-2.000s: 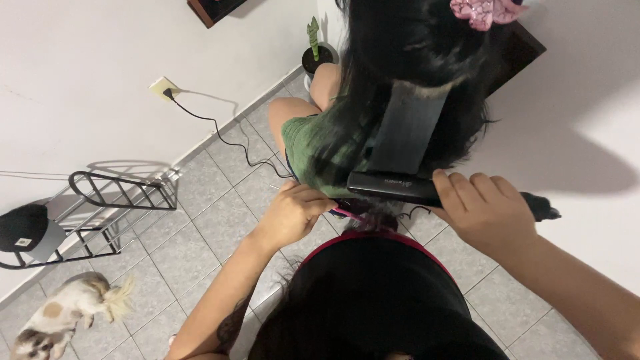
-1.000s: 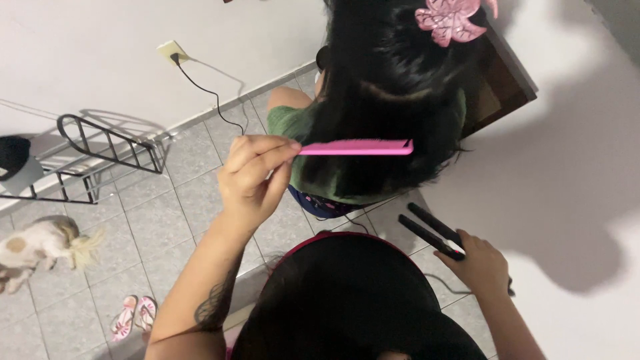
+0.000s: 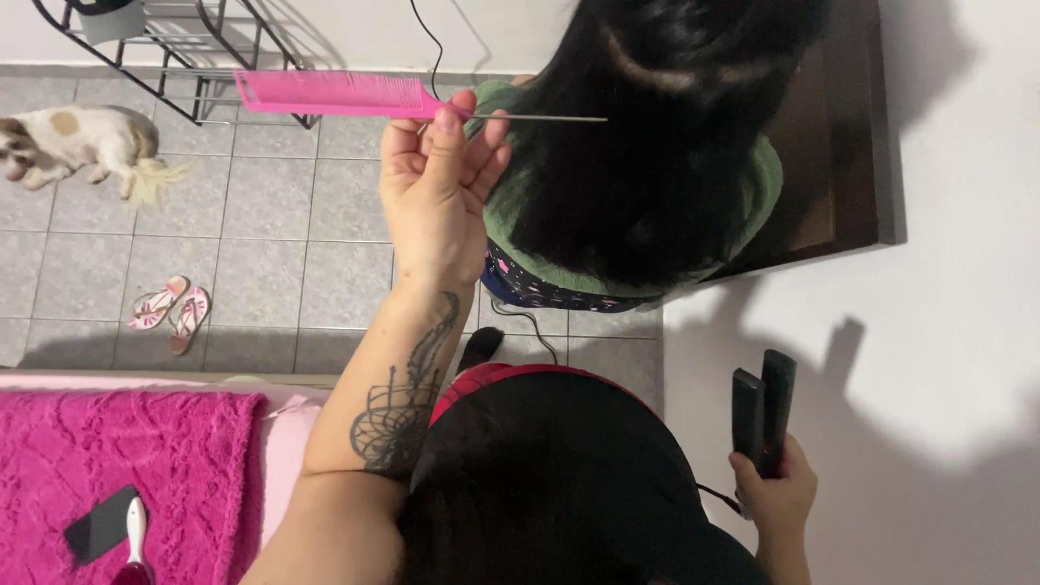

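Observation:
My left hand [image 3: 439, 191] pinches a pink rat-tail comb [image 3: 333, 93] near the base of its thin metal tail. The comb's teeth lie to the left, and the tail points right, in front of the long dark hair [image 3: 626, 179] of a seated person in a green top [image 3: 760, 183]. My right hand [image 3: 776, 491], low at the right, holds a black flat iron [image 3: 762, 414] upright, its two plates a little apart at the tips. A cord [image 3: 719, 497] runs from its lower end. The hair hangs loose, touched by neither plate.
A dark wooden piece of furniture [image 3: 853, 162] stands beside the seated person, against the white wall. At the left are a black metal rack [image 3: 183, 73], a lying dog [image 3: 89, 146] and flip-flops [image 3: 188, 321]. A magenta blanket [image 3: 195, 455] bears a dark flat object [image 3: 99, 524] and a white-handled brush [image 3: 136, 528].
The flat iron was by the hair two seconds ago; it is now low at the right, away from it. The comb has turned from teeth pointing right to teeth pointing left. The view has shifted.

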